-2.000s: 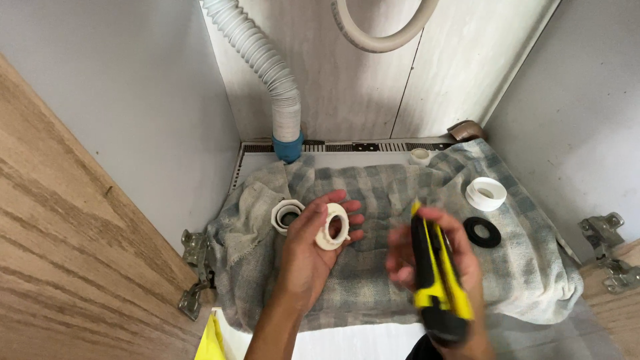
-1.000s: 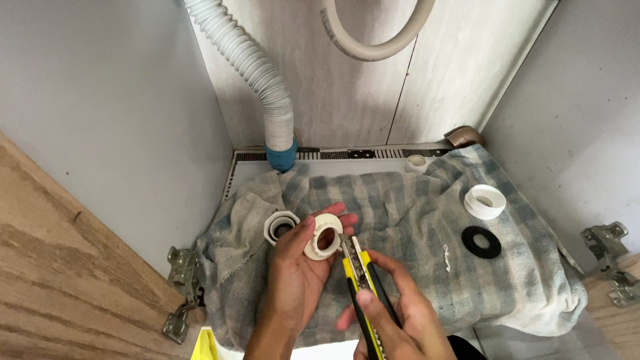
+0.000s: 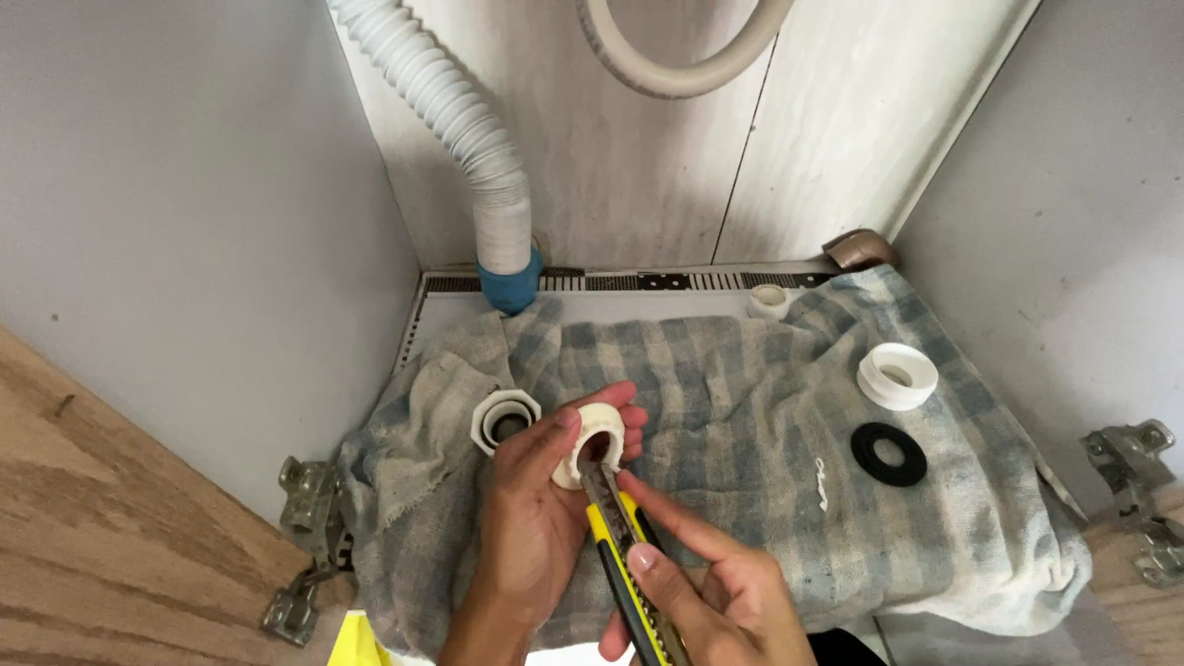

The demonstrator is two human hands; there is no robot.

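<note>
My left hand (image 3: pixel 541 509) grips a white plastic pipe fitting (image 3: pixel 601 421) with a round opening, between thumb and fingers. In my right hand (image 3: pixel 712 583) is a yellow and black snap-off utility knife (image 3: pixel 629 546), its blade end at the fitting's inner rim. Just left of the fitting, a white octagonal plastic nut (image 3: pixel 481 425) lies on a checked cloth (image 3: pixel 731 416). On the cloth's right side are a white plastic threaded ring (image 3: pixel 897 377) and, below it, a black rubber washer (image 3: pixel 888 454). A thin white curled shaving (image 3: pixel 821 484) lies left of the washer.
A corrugated grey drain hose (image 3: pixel 462 129) runs down into a blue sleeve (image 3: pixel 510 282) at the back. A beige hose loop (image 3: pixel 680 79) hangs above. A small white fitting (image 3: pixel 769 301) and a brown pipe elbow (image 3: pixel 860 250) sit behind the cloth. Metal hinges (image 3: pixel 310 518) flank the cabinet opening.
My right hand has brought the knife left to the fitting, and its blade end now sits at the opening. The fitting has been turned in my left hand. The shaving shows on the cloth from the middle frame on.
</note>
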